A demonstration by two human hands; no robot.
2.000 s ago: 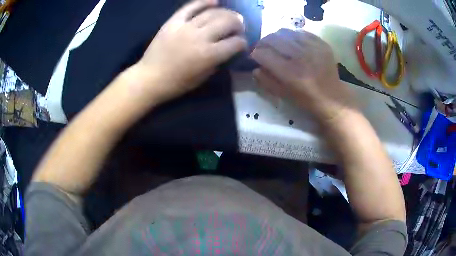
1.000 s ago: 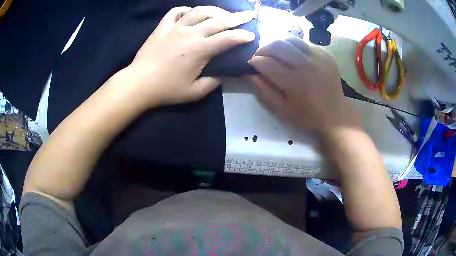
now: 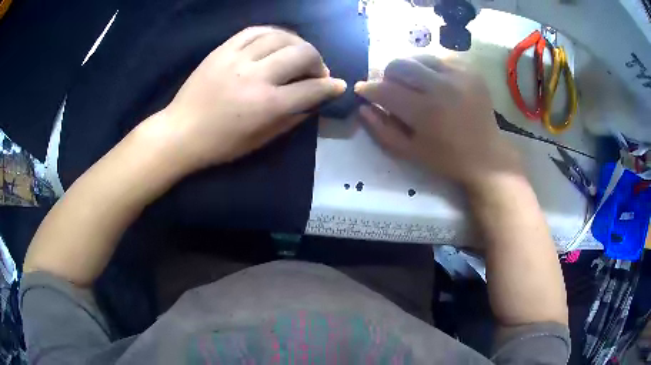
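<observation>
Black fabric (image 3: pixel 243 192) lies across the left of the machine table and hangs over its front edge. My left hand (image 3: pixel 250 93) rests on it, with thumb and forefinger pinching the fabric's edge below the lit needle area. My right hand (image 3: pixel 428 114), slightly blurred, pinches the same edge from the right, its fingertips close to the left ones. A thin dark thing shows under my right fingers; I cannot tell what it is. The needle area (image 3: pixel 362 8) is at the top, partly cut off and washed out by light.
Scissors with red and yellow handles (image 3: pixel 540 82) lie under the white machine arm (image 3: pixel 614 57). Small snips (image 3: pixel 573 171) lie near a blue tray (image 3: pixel 621 214) at the right. A dark strip (image 3: pixel 517 128) lies beside my right hand. A printed ruler scale (image 3: pixel 378 227) runs along the front edge.
My left fingers have drawn down from beside the needle and closed on the fabric edge near my right fingertips. The fabric's lower right edge has shifted slightly left.
</observation>
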